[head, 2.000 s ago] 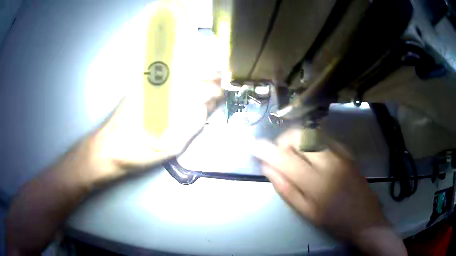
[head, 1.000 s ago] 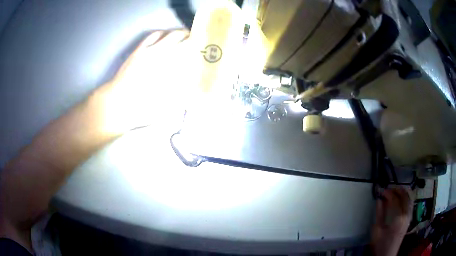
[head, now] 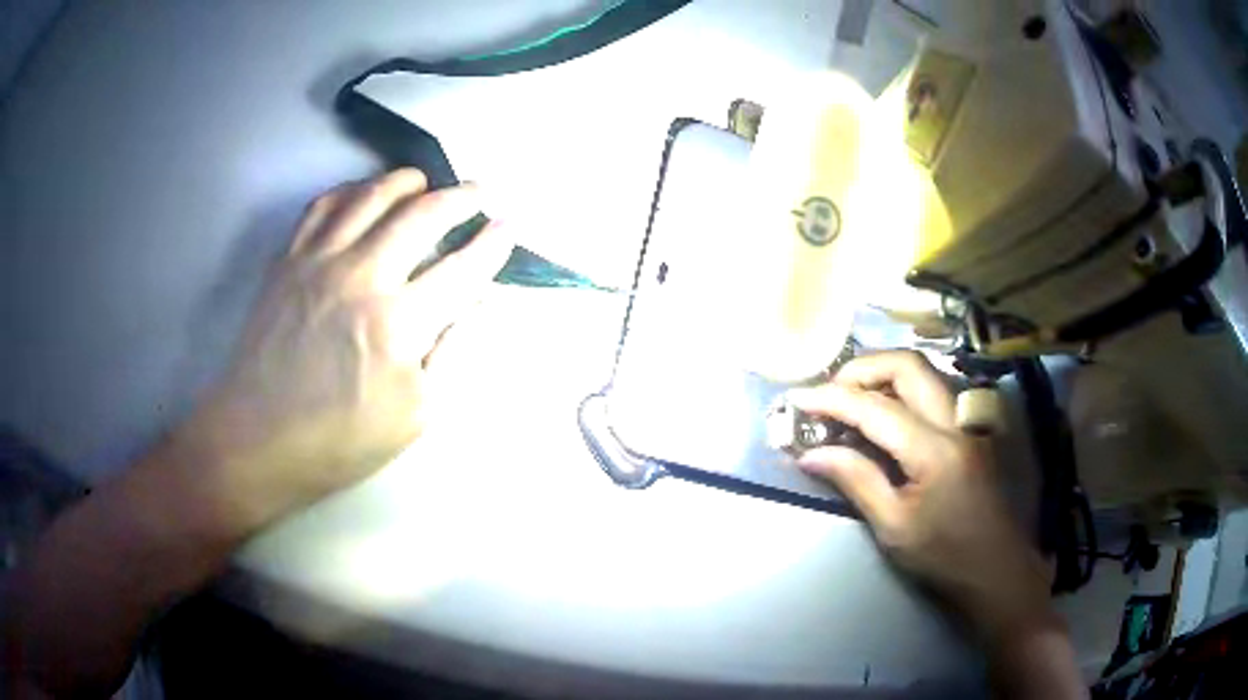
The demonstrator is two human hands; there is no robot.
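My left hand (head: 363, 321) lies left of the machine bed, fingers curled over a dark teal strip (head: 541, 268), whose narrow end shows right of the fingertips. More of the strip runs up and away past the fingers along the top of the table. My right hand (head: 910, 458) holds a small round metal item (head: 808, 429), likely a bobbin or bobbin case, between thumb and fingers over the metal machine bed (head: 691, 342). The needle area is partly hidden behind the yellow-white oblong piece (head: 819, 219).
The cream sewing machine head (head: 1020, 151) overhangs at the upper right. A cream knob (head: 979, 409) stands by my right hand. Dark cables (head: 1061, 472) hang behind it. The white table (head: 548, 588) has a rounded front edge.
The view has shifted left. My left hand now has the teal strip, which was not visible before. My right hand has come back from the table's right edge and now holds the small metal item.
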